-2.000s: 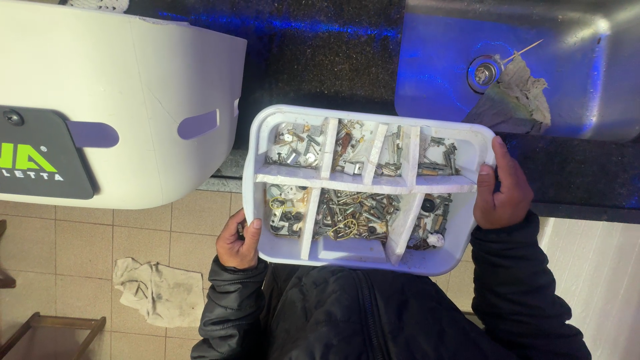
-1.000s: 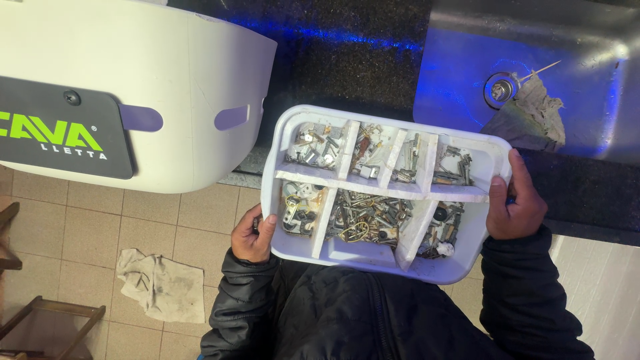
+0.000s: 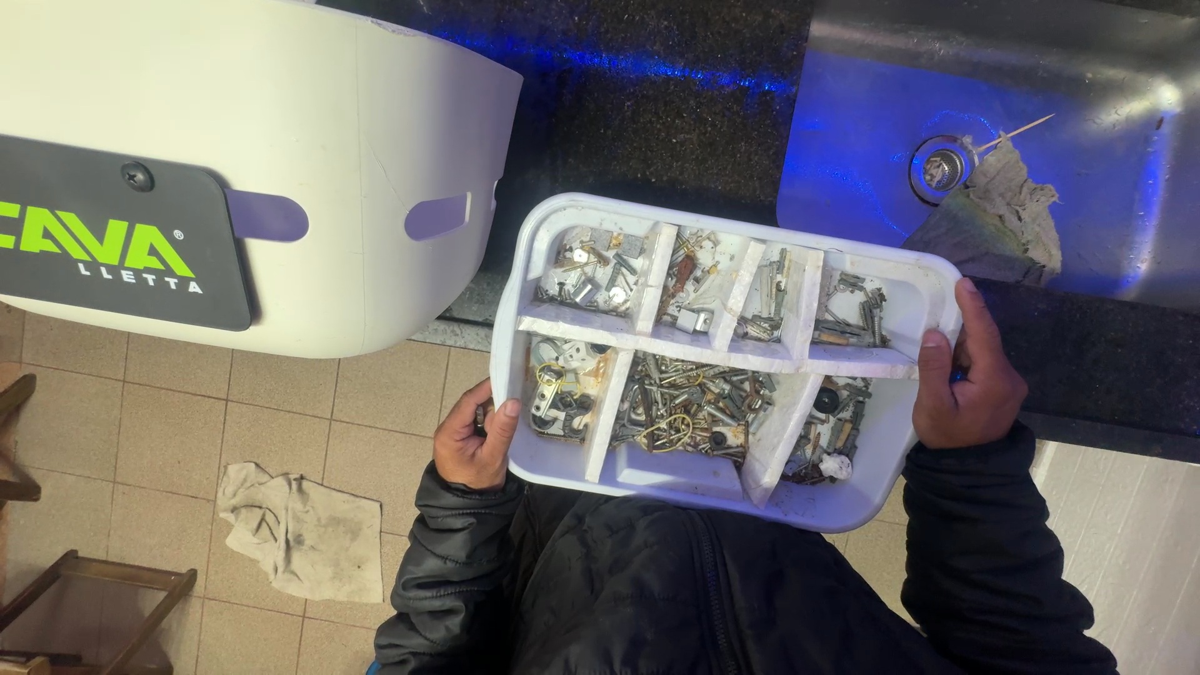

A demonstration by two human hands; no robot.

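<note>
A white plastic tray [image 3: 712, 354] with several compartments is held level in front of my body. My left hand [image 3: 476, 436] grips its left rim, thumb on top. At the right rim, my right hand [image 3: 970, 375] holds it with the thumb over the edge and the fingers on the outer side. Screws [image 3: 694, 403] and small metal hardware fill the large lower middle compartment. The other compartments hold loose bolts, metal fittings and small parts, with a black round piece [image 3: 826, 400] and a crumpled white bit [image 3: 834, 466] at the lower right.
A large white plastic housing [image 3: 375, 141] with a dark printed plate [image 3: 112, 234] stands at the left. Behind the tray is a dark stone counter [image 3: 675, 131] with a steel sink [image 3: 1106, 122] holding a grey cloth [image 3: 1008, 211]. Another cloth [image 3: 305, 534] and wooden furniture [image 3: 131, 572] are on the tiled floor.
Both hands keep hold of the tray throughout. The view has shifted somewhat, so the housing and the sink sit differently in it.
</note>
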